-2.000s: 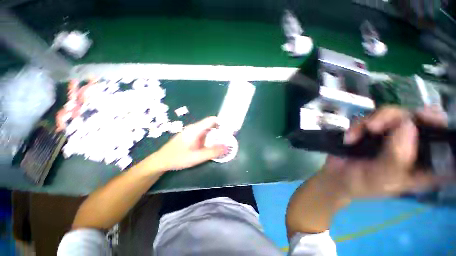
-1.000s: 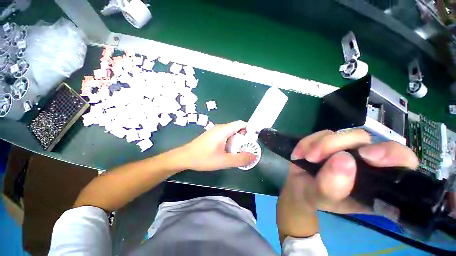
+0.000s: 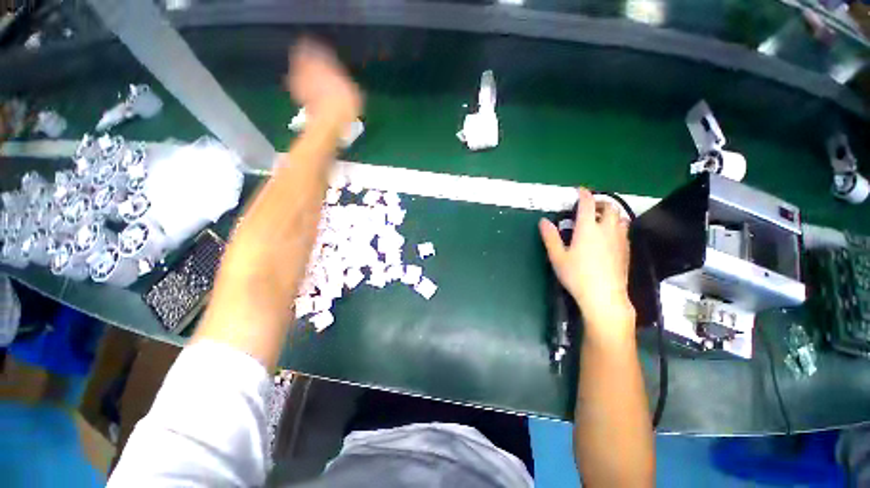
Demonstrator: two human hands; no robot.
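My left hand (image 3: 324, 88) is blurred and stretched out over the green belt. A white unit (image 3: 353, 130) shows partly beside and behind it; whether the hand touches it cannot be told. My right hand (image 3: 596, 253) lies palm down at the left side of the screw feeder (image 3: 754, 238), with thumb and fingers apart. The black electric screwdriver (image 3: 561, 319) lies on the bench under and beside it, partly hidden. A round white thing (image 3: 611, 205) shows just past the fingertips. A pile of small white pieces (image 3: 358, 243) lies partly behind my left forearm.
A dark parts tray (image 3: 186, 286), a plastic bag (image 3: 196, 186) and white housings (image 3: 91, 214) are at the left. White units stand on the belt, one at centre (image 3: 480, 126) and one at right (image 3: 723, 164). Black cords hang beside the feeder; circuit boards (image 3: 847, 291) are at far right.
My left hand has moved from the bench to over the belt, and the fan unit is no longer held above the bench. My right hand has lowered the screwdriver to the bench and spread its fingers.
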